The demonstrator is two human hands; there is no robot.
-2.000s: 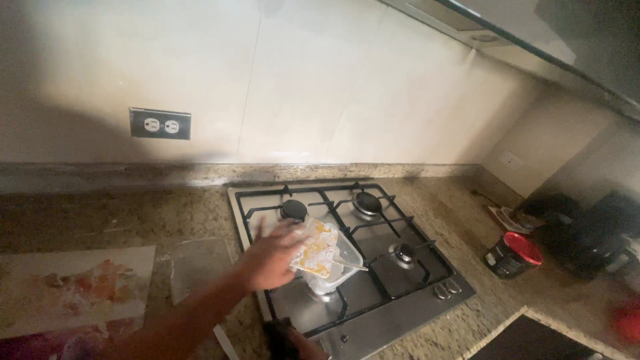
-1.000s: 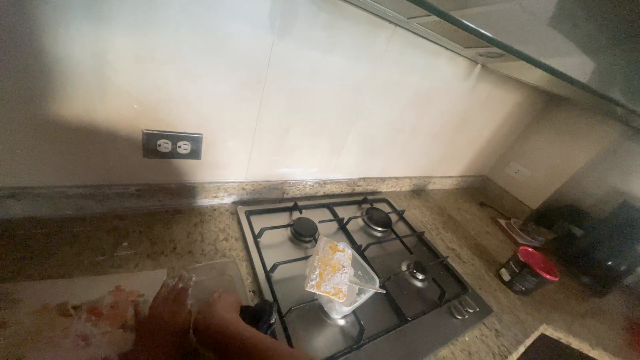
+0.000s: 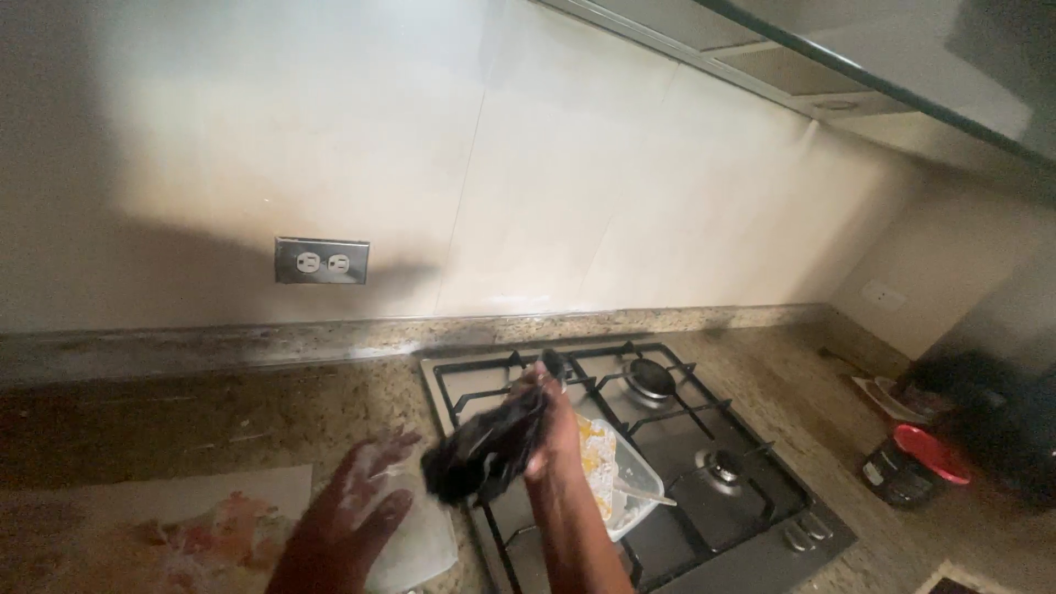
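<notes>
My right hand (image 3: pixel 554 429) is raised over the left part of the gas cooktop (image 3: pixel 742 536), closed on a black plastic bag (image 3: pixel 487 450) that hangs to its left, blurred. My left hand (image 3: pixel 363 499), dusted with white powder, is held with fingers apart over the counter and holds nothing. Below it lies a translucent plastic lid or sheet (image 3: pixel 421 536). Partly behind my right forearm, a clear plastic container (image 3: pixel 639 478) rests on the cooktop grate, with a bag of white and orange contents (image 3: pixel 598 462) and a pale utensil handle (image 3: pixel 643 493) in it.
On the left of the granite counter (image 3: pixel 206 412) lies a white board (image 3: pixel 289 487) with reddish-orange food bits (image 3: pixel 223 528). At the right stands a black tub with a red rim (image 3: pixel 903 474), near dark objects. A range hood (image 3: pixel 792 74) overhangs the cooktop; an outlet (image 3: pixel 322 261) is on the wall.
My right hand has moved from the lower left to above the cooktop with the black bag. My left hand has come apart from it. The container stays on the grate.
</notes>
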